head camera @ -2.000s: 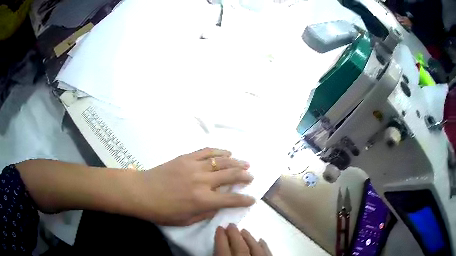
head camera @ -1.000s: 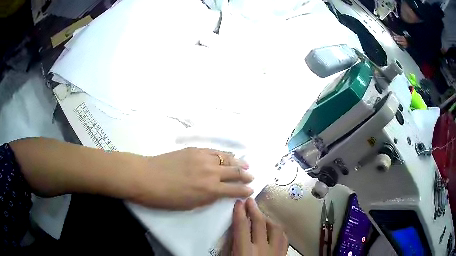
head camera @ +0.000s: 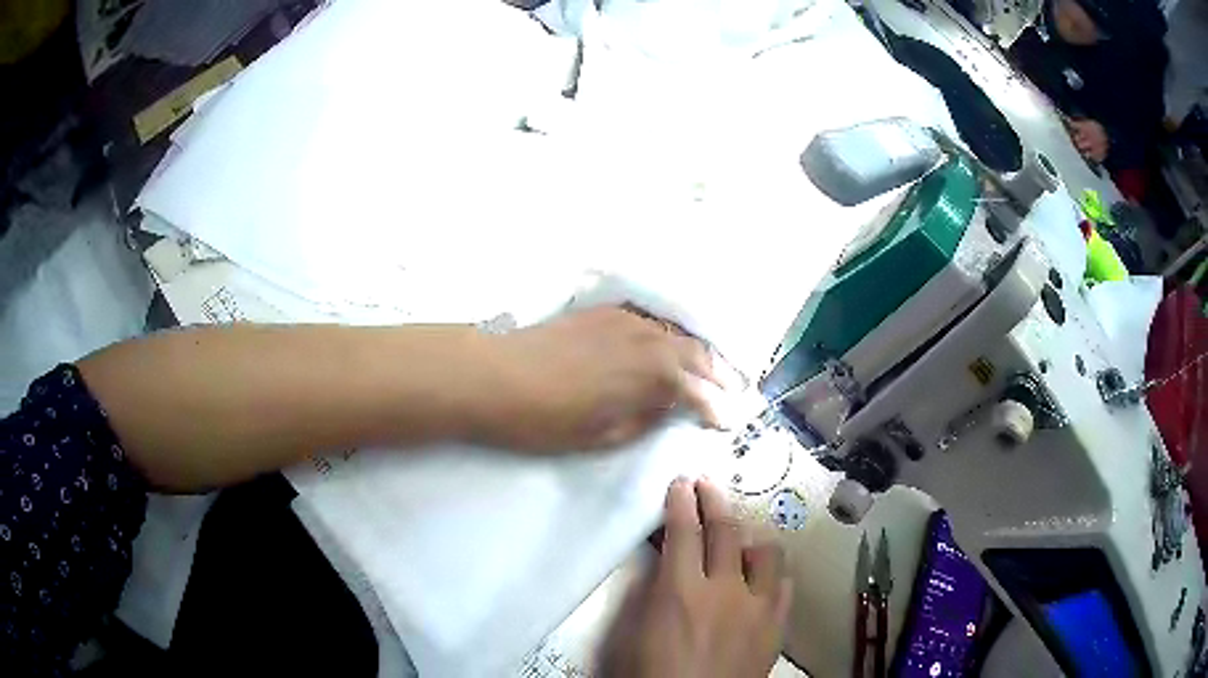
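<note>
A white fabric piece (head camera: 490,556) lies at an angle over the front of the machine table. My left hand (head camera: 603,378) is on its upper edge, fingers bent towards the needle area; a fold of cloth rises behind the knuckles. My right hand (head camera: 702,583), slightly blurred, touches the cloth's right edge with its fingertips; its thumb is not clear. The sewing machine head (head camera: 914,344) with green cover (head camera: 881,265) stands at right. The needle plate (head camera: 762,457) lies just beyond my left fingertips. Glare hides whether cloth is under the presser foot.
Overexposed white cloth (head camera: 358,146) covers the table behind. A grey block (head camera: 868,159) sits beside the green cover. Thread snips (head camera: 870,603), a smartphone (head camera: 943,603) and a blue-lit control panel (head camera: 1080,623) are at lower right. Another person (head camera: 1100,80) is at upper right.
My left hand has moved up and right towards the needle area, its fingers now more bent. My right hand has moved slightly right and up. More of the front cloth is uncovered.
</note>
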